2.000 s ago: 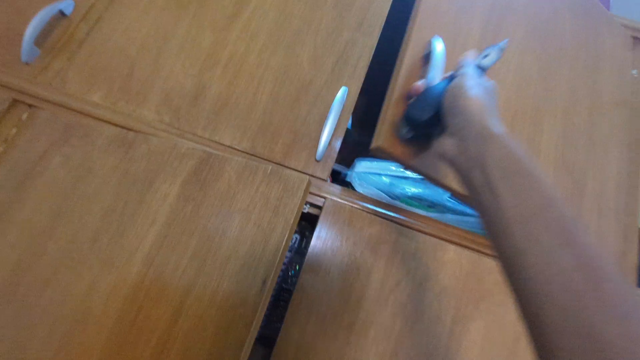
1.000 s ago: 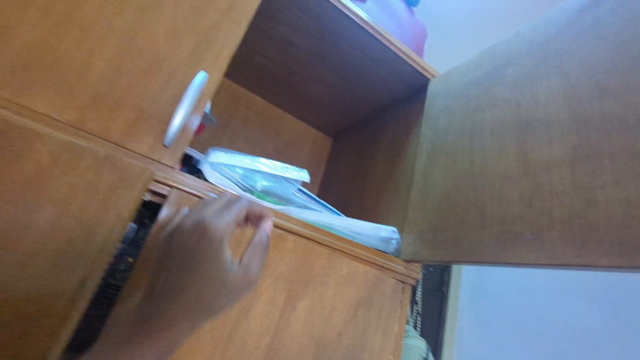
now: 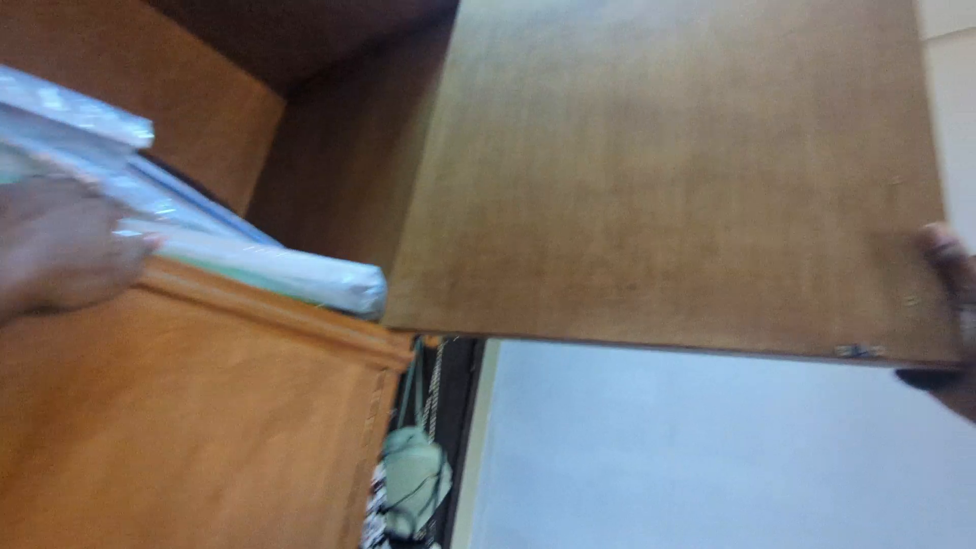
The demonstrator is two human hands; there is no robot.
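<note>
My left hand [image 3: 65,244], blurred and cut by the left edge, rests at plastic-wrapped packages [image 3: 252,263] on the cupboard shelf; whether its fingers grip them cannot be told. At the right edge my right hand [image 3: 953,282] has its fingers on the outer edge of the open wooden cupboard door [image 3: 671,175]. Below the door's bottom corner, a dark object [image 3: 926,378] shows partly at the right hand; most of it is hidden.
A closed wooden lower door [image 3: 191,419] lies under the shelf's front edge [image 3: 282,313]. A pale green bag [image 3: 415,480] with straps hangs beside the cupboard. A light wall [image 3: 686,450] stands behind the open door.
Two seconds ago the upper door was nearly closed, with a hand holding a dark tool at its handle; now it is wide open. The view has swung right.
</note>
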